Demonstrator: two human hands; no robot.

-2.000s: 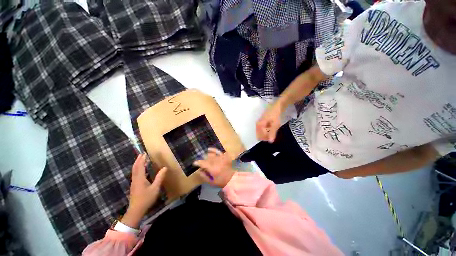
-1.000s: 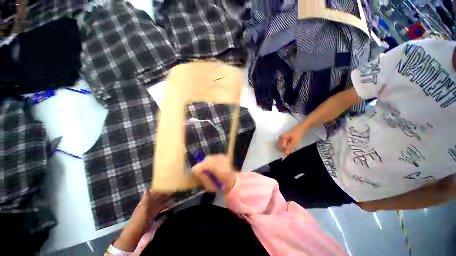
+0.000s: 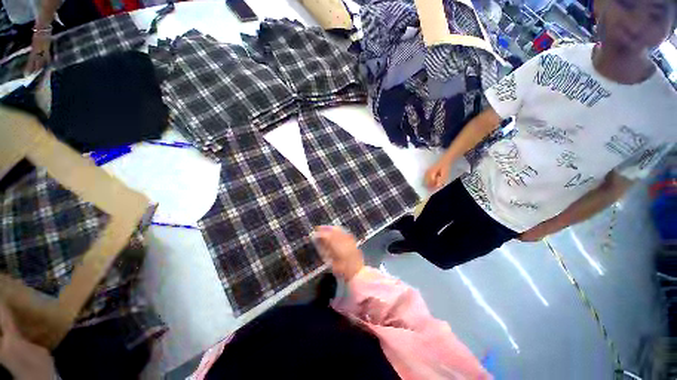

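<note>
My left hand, cut off by the left edge, grips the near end of the brown marking template. The template lies over plaid cloth at the far left, which shows through its square window. My right hand is over the near edge of the plaid cut panels, fingers curled. No pen can be made out in it, and its palm is hidden. Two tapered plaid panels lie side by side, and stacked plaid pieces lie beyond them.
Spare blue pens and black cut pieces lie left of the panels. A small-check bundle carries a large card pattern. A phone lies at the back. A person in a white shirt stands right; another person's arm shows far left.
The brown template has moved with my left hand from over the panels to the far left. My right hand stays near the table edge. The view has turned, uncovering both panels.
</note>
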